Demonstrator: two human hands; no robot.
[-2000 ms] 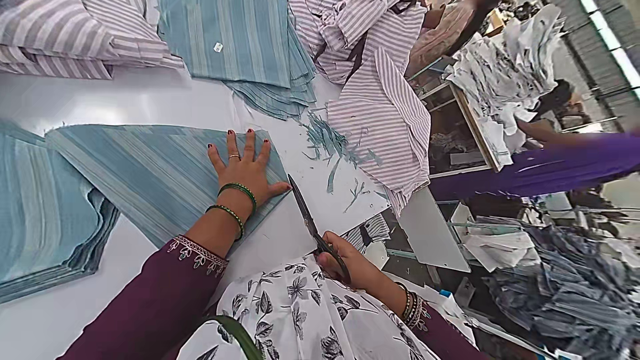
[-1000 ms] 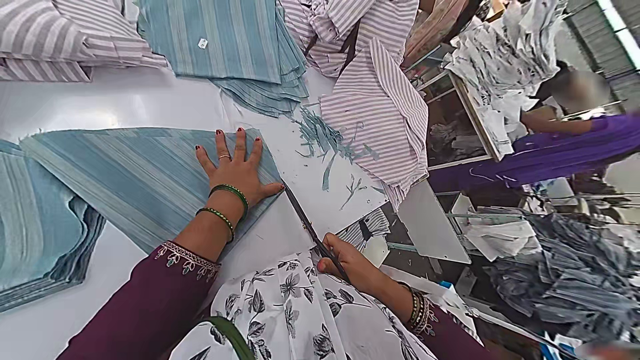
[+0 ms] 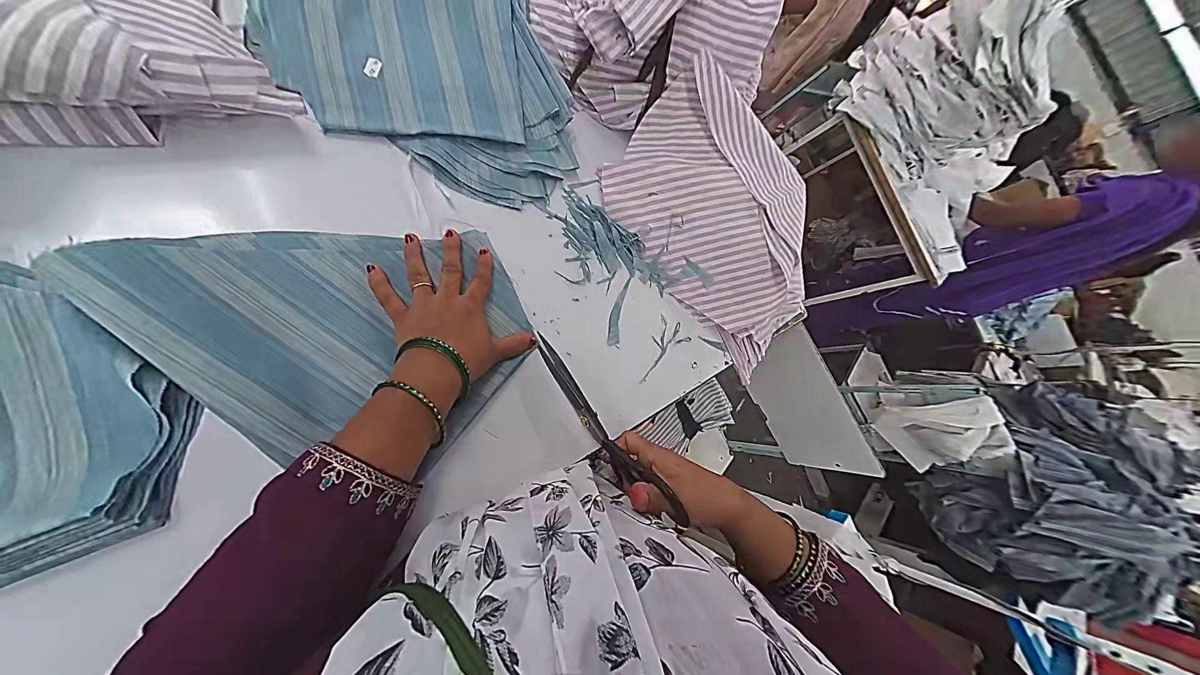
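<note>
My left hand [image 3: 445, 323] lies flat with spread fingers on a blue striped fabric piece [image 3: 253, 309] on the white table. Its thumb rests by the fabric's right edge. My right hand [image 3: 680, 478] grips the handles of metal fabric scissors [image 3: 583, 408]. The scissor tips are at the fabric's edge, close to my left thumb. The blades look nearly or fully closed. Thin blue fabric scraps [image 3: 609, 244] are scattered on the table beyond the scissors.
A blue fabric stack [image 3: 422, 75] and lilac striped pieces [image 3: 712, 187] lie at the back. Another blue stack [image 3: 66, 422] is at left. At right are a rack with white cloth [image 3: 937, 112], a person in purple [image 3: 1050, 234] and a grey cloth heap [image 3: 1097, 497].
The view has shifted slightly. Nothing else has plainly changed: my left hand stays spread on the blue fabric and my right hand still holds the scissors at its edge.
</note>
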